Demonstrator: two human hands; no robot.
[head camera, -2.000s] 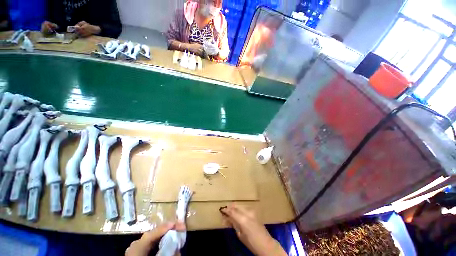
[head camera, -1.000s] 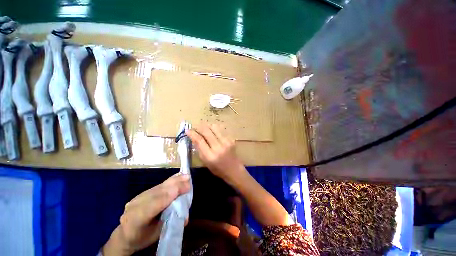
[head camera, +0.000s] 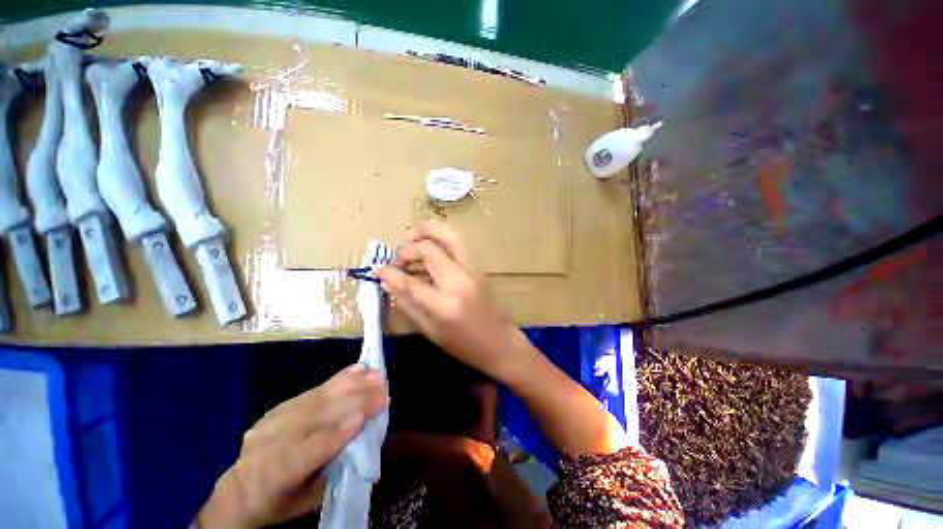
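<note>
My left hand (head camera: 300, 439) is closed around the thick middle of a pale grey limb part (head camera: 373, 331). Its toed end points away from me, over the near edge of the cardboard mat (head camera: 331, 196). My right hand (head camera: 445, 300) is at the toed end, its thumb and fingertips on a small dark curved piece (head camera: 364, 274) that lies across the limb just below the toes. The right fingertips partly hide where the piece meets the limb. A white glue dish (head camera: 450, 184) with thin pale sticks stands on the mat beyond my right hand.
Several finished-looking grey limbs (head camera: 186, 181) lie side by side at the left. A white glue bottle (head camera: 614, 151) lies by the grey metal panel (head camera: 765, 186). A bin of brown bits (head camera: 719, 434) is at lower right. The green belt (head camera: 414, 23) runs along the top.
The dark piece was in my right hand away from the limb; it is now against the limb's toed end. The view has tilted down, and the people opposite are out of it.
</note>
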